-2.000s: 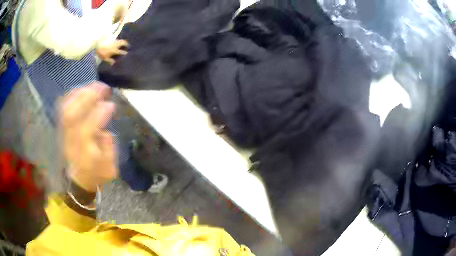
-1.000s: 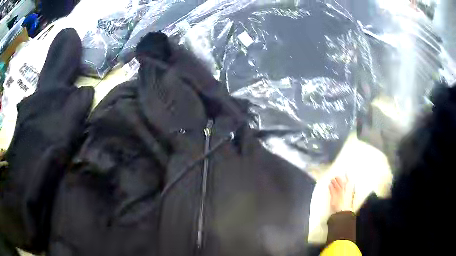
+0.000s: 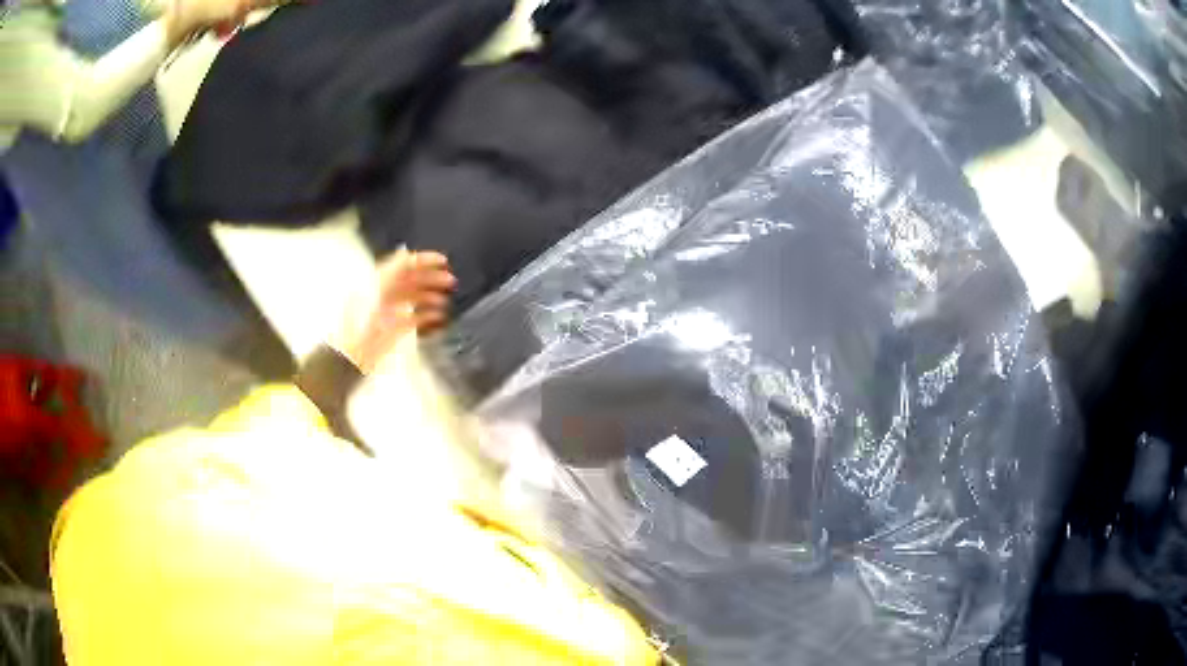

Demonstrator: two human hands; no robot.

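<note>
A bagged dark garment point(image 3: 898, 390) lies in front of me in shiny clear plastic, with a small white label point(image 3: 677, 459) on it. Its upper left edge overlaps a matt black garment point(image 3: 521, 143) spread behind it. My left hand point(image 3: 414, 297), below a brown cuff, has bent fingers at the black garment, close to the bag's left edge. Blur hides whether it grips anything. A blurred pinkish patch shows at the bag's left edge, too unclear to name. I cannot make out my right hand.
The white table point(image 3: 293, 280) has its edge on the left, above a grey floor. A person's pale sleeve and hand point(image 3: 208, 11) are at the upper left. More bagged pieces point(image 3: 1093, 59) lie at the upper right, and dark garments point(image 3: 1119, 520) at the right. A red object point(image 3: 46, 423) is at lower left.
The view has swung back left. The labelled bagged garment now lies nearer to me, over part of the black garment. My left hand has come into view; the hand at lower right is gone.
</note>
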